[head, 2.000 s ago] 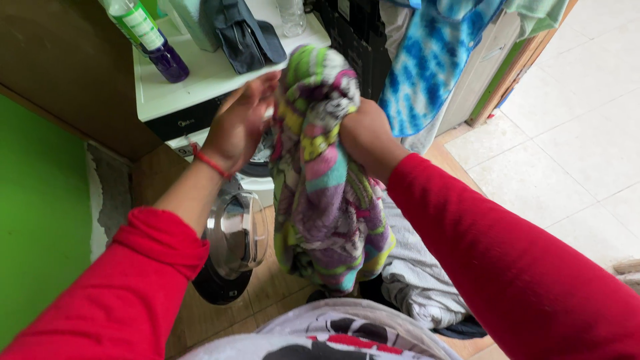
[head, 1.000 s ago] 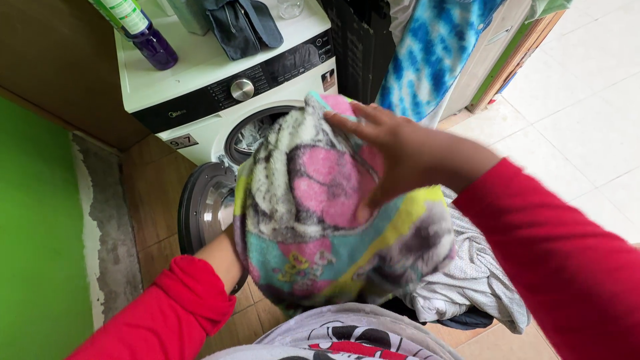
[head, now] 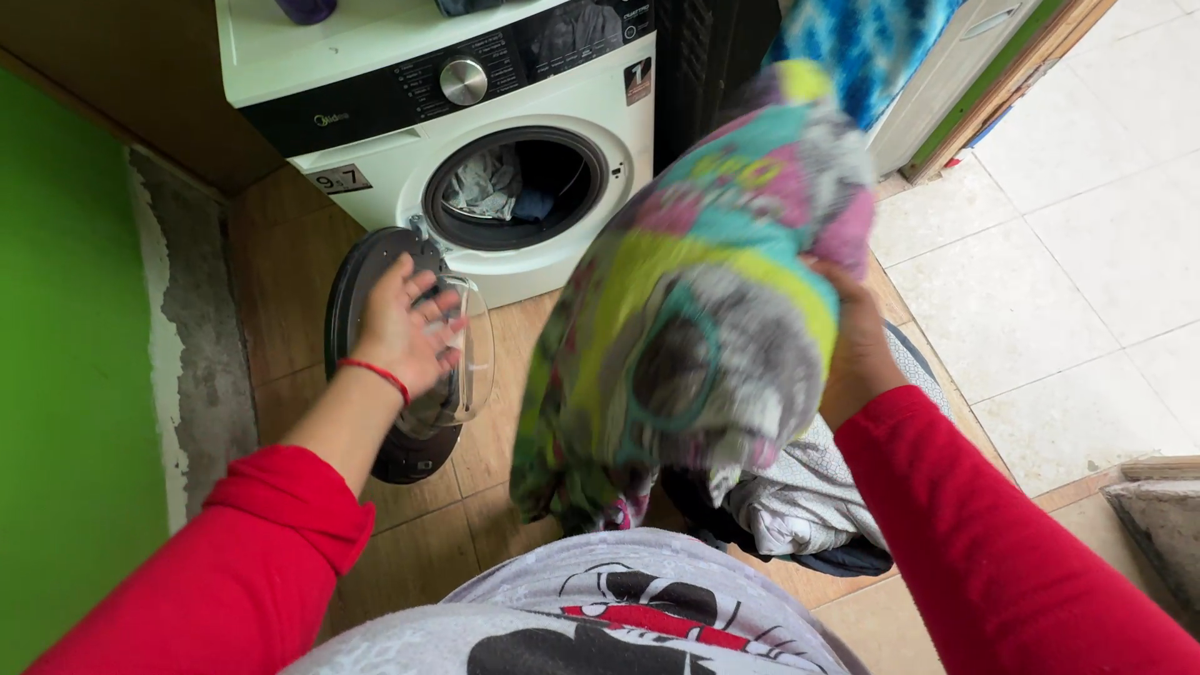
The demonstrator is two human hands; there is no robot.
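My right hand (head: 853, 337) grips a multicoloured fleecy cloth (head: 712, 291) by its right side; the cloth hangs bunched in front of me and is partly blurred. My left hand (head: 403, 323), a red string at its wrist, is empty with its fingers spread, over the round door (head: 417, 459) of a front-loading washing machine (head: 375, 173). That door stands open to the left. Inside the drum lie a light grey cloth (head: 486, 183) and a dark blue one (head: 532, 204). Below the held cloth, more laundry (head: 797, 502) lies in a heap, partly hidden.
On the machine's top stands a purple bottle (head: 307, 7), cut off by the view. A blue tie-dye cloth (head: 867, 47) hangs at the upper right beside a door frame (head: 1012, 89). A green wall (head: 75, 328) rises on the left.
My left hand has come away from the cloth and moved left to the machine's door. The cloth has shifted right with my right hand. The view has moved, showing more of the machine's front.
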